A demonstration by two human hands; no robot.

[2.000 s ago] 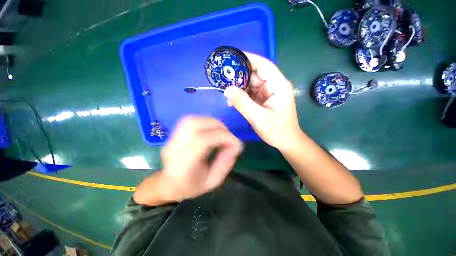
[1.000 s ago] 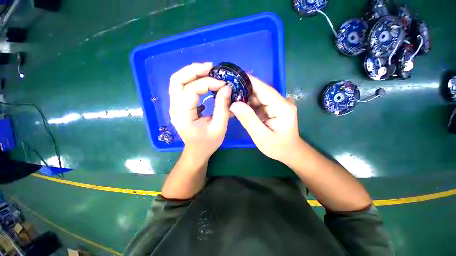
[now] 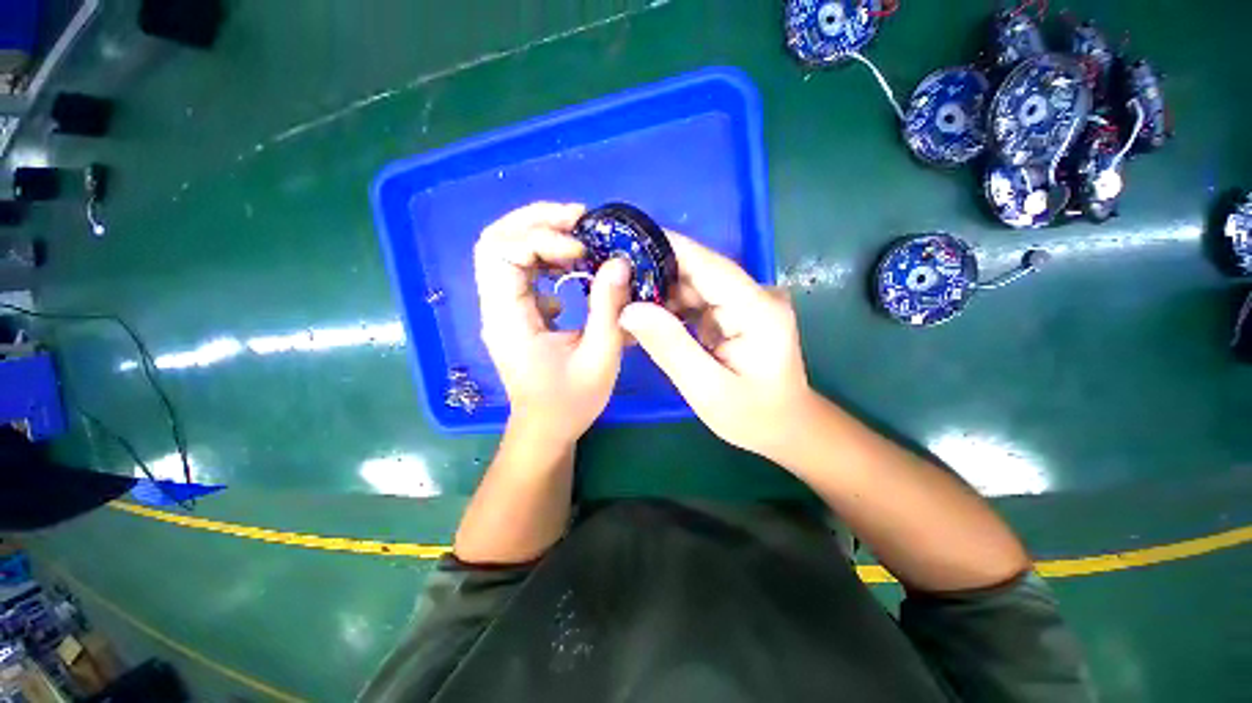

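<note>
A motor stator with circuit board [image 3: 625,247] is held over the blue parts tray [image 3: 391,261], its blue face tilted up towards me and its dark ribbed side showing at the upper right. My right hand [image 3: 728,337] grips it from the right, thumb at its lower edge. My left hand [image 3: 549,323] holds it from the left, thumb on the face near the centre. A short white lead wire [image 3: 569,279] curves out beside my left fingers; its end is hidden. A small clump of rings [image 3: 463,390] lies in the tray's lower left corner.
Several stacked units [image 3: 1037,110] lie at the upper right. A single unit [image 3: 925,279] with a wire lies right of the tray, another [image 3: 829,25] at the top edge. Black housings [image 3: 83,114] stand at the far left, above a black cable [image 3: 144,364]. A yellow floor line [image 3: 302,541] runs below the bench.
My left hand, blurred and empty-looking below the unit two seconds ago, came up to it and stays there. Its thumb has shifted slightly on the face. The whole view has shifted a little.
</note>
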